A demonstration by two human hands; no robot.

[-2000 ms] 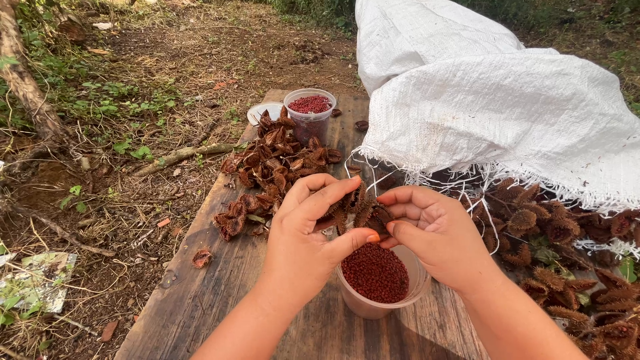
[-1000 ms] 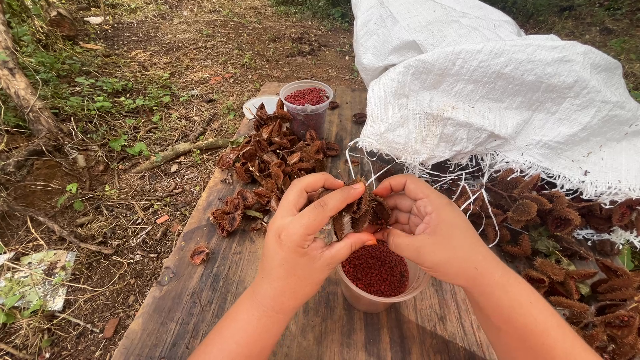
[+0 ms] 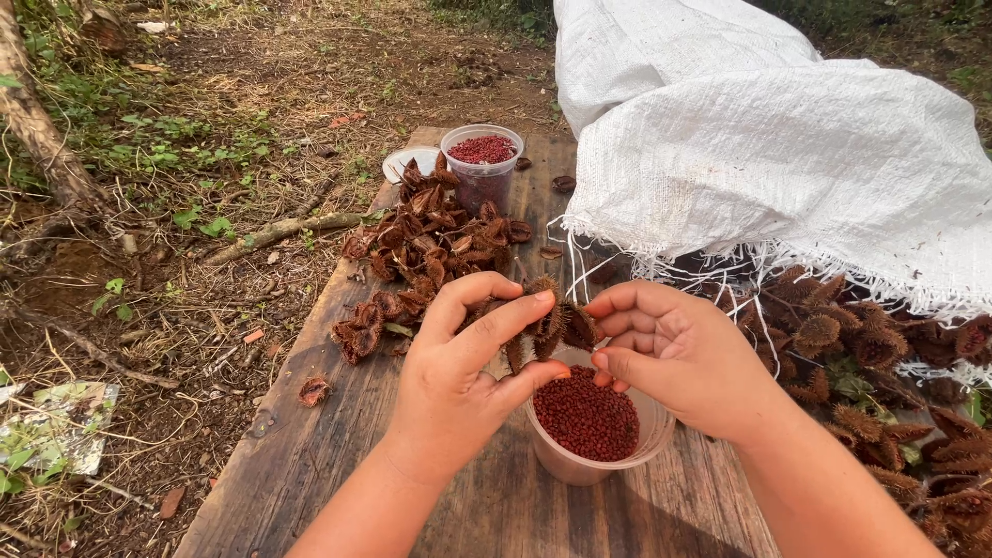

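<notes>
My left hand [image 3: 473,349] grips a cluster of spiny brown annatto pods [image 3: 549,322] between thumb and fingers. Fingertips of my right hand [image 3: 659,341] pinch at the right edge of the cluster, on an opened pod [image 3: 580,329]. Directly below both hands stands a clear plastic tub [image 3: 655,438] partly filled with dark red seeds [image 3: 587,415]. Farther back, a second clear tub [image 3: 496,182] holds red seeds nearly to its rim, with a round lid [image 3: 399,164] behind its left side.
Opened pods [image 3: 426,248] lie heaped on the wooden board [image 3: 310,465], with one loose pod half [image 3: 314,390] near its left edge. A white woven sack [image 3: 775,155] with frayed threads covers part of a pile of spiny pods [image 3: 876,434] at right. A stick [image 3: 287,229] lies on the ground.
My right hand has shifted slightly right, and a pod at the cluster's right edge now shows opened between the hands. My left hand stays around the cluster.
</notes>
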